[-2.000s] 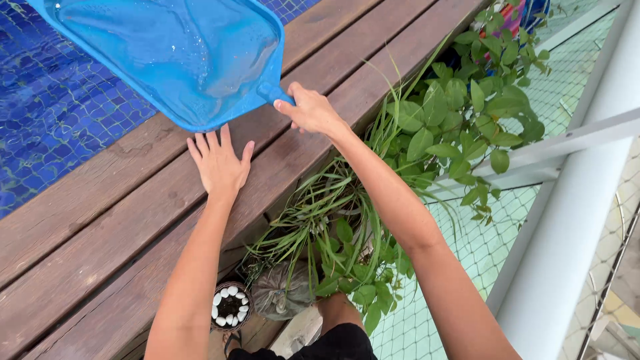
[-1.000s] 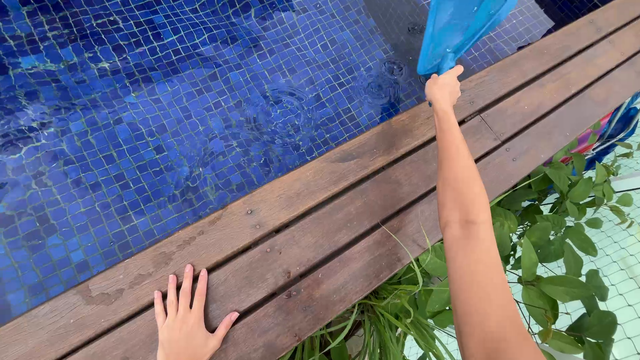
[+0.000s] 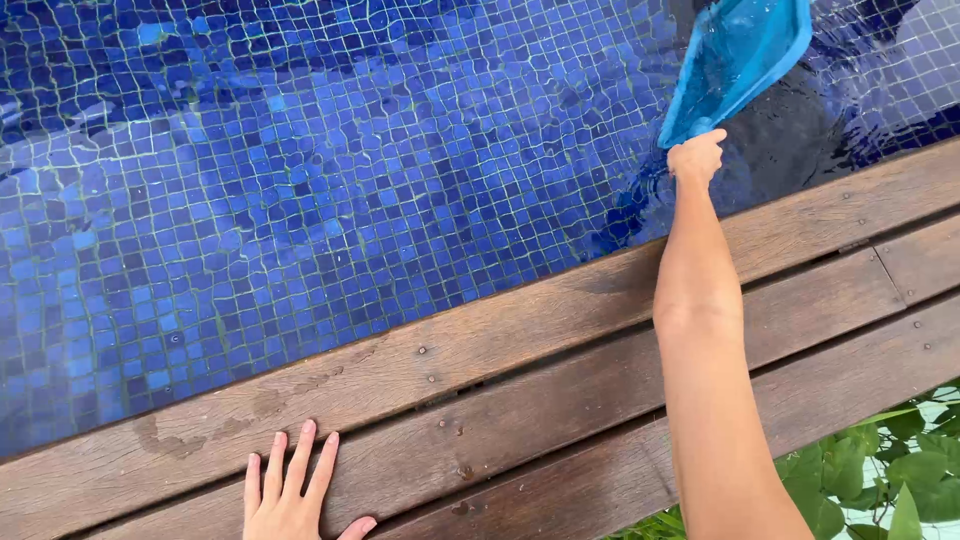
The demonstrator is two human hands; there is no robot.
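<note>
My right hand (image 3: 696, 156) grips the short handle end of a blue pool skimmer net (image 3: 739, 64) at the upper right, out over the pool water (image 3: 337, 187). The net's frame is tilted and lies at or in the water, with ripples around it; its far end is cut off by the top edge of the view. At the lower left, my left hand (image 3: 289, 491) rests with fingers spread on the brown wooden deck (image 3: 525, 397), holding nothing.
Dark gaps run between the deck boards, and wet patches mark the board along the pool's edge. Green leafy plants (image 3: 847, 480) grow beyond the deck at the lower right, with netting (image 3: 870, 517) behind them. Blue mosaic tiles line the pool.
My right hand has carried the skimmer net from above the deck edge out to the water. My left hand stays spread on the deck. The view has shifted toward the pool.
</note>
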